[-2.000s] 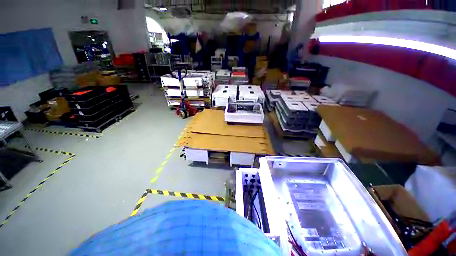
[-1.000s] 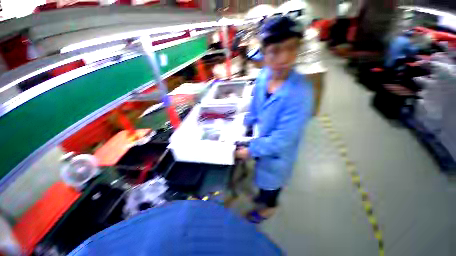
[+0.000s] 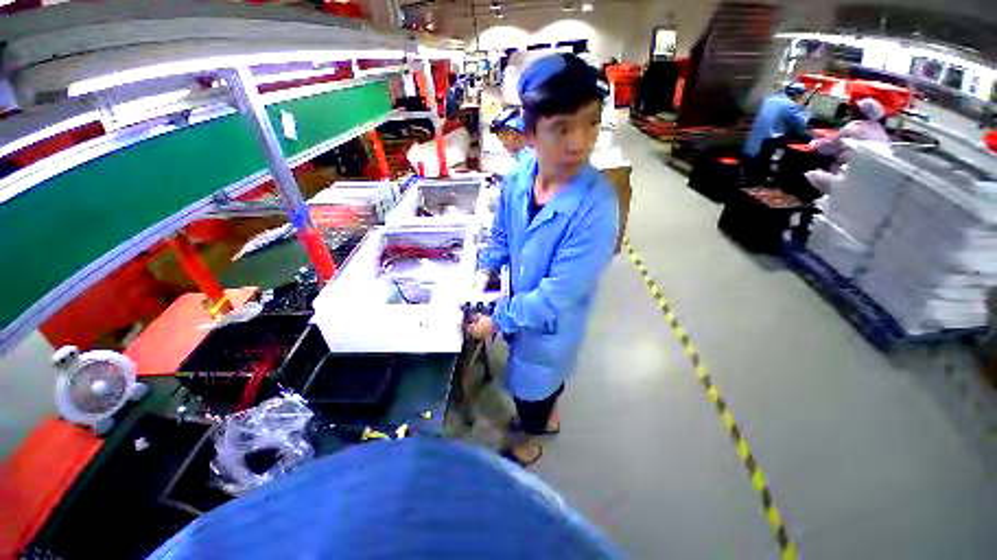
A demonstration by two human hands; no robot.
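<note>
Neither of my hands is in view; the blue brim of my cap fills the bottom middle. Nearest in front of me, a crumpled clear bag (image 3: 262, 443) lies on the dark green bench (image 3: 421, 396). Behind it is a black bin with red wires (image 3: 246, 366), and beside that a shallow black tray (image 3: 350, 381). Farther along stands an open white enclosure (image 3: 388, 328) with red and dark wires inside. Another person's hand is at its right side.
A person in a blue coat (image 3: 558, 263) stands at the bench's right side. A small white fan (image 3: 96, 386) and an orange-red sheet (image 3: 175, 334) are on the left. Yellow-black tape (image 3: 711, 388) crosses the floor. White stacked panels (image 3: 913, 235) stand on a pallet at right.
The view has swung from the hall with cartons and pallets to the bench line. Since the last earlier frame it has steadied and shifted, showing more floor and stacks at right.
</note>
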